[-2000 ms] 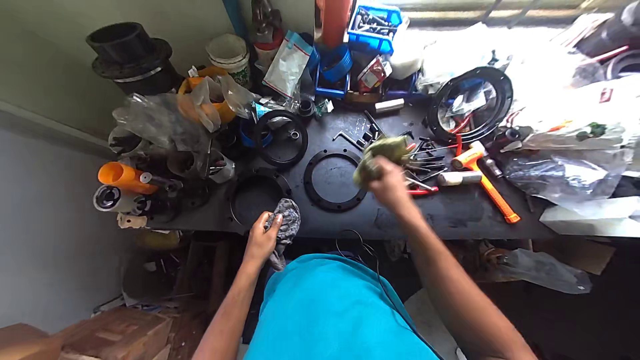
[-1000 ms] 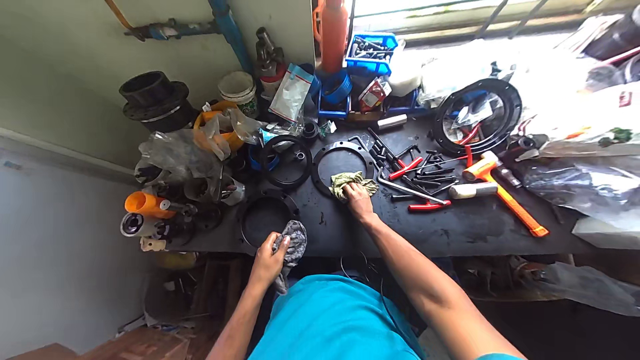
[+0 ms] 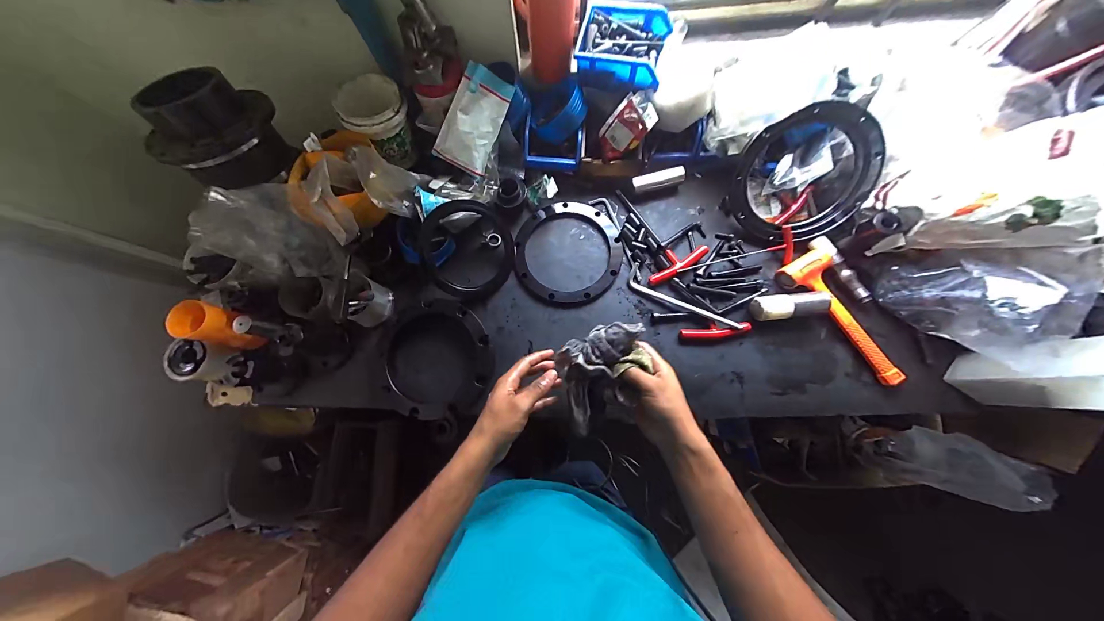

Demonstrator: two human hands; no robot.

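My right hand (image 3: 662, 392) grips a bunched grey cloth (image 3: 595, 349) together with a yellow-green cloth (image 3: 636, 360), over the bench's front edge. Just left of the cloths, my left hand (image 3: 520, 397) has its fingers spread and holds nothing. Beyond them a flat black ring with bolt holes (image 3: 569, 294) lies on the dark bench. Another black ring (image 3: 467, 291) lies to its left, and a black flanged ring (image 3: 398, 379) lies nearer, left of my left hand. Right of the flat ring are black bolts (image 3: 729, 282), a red-handled tool (image 3: 679, 265) and a hex key (image 3: 686, 304).
An orange hammer (image 3: 849, 332) lies on the right, below a large black ring (image 3: 873, 155) and beside plastic bags (image 3: 992, 293). At the back stand a blue bin of bolts (image 3: 617, 69) and a white bucket (image 3: 371, 112). Black fittings and an orange cylinder (image 3: 203, 323) crowd the left.
The grey cloth has passed from my left hand to my right, which holds it with the yellow-green cloth. My right hand has come back from the flat ring toward the bench's front edge.
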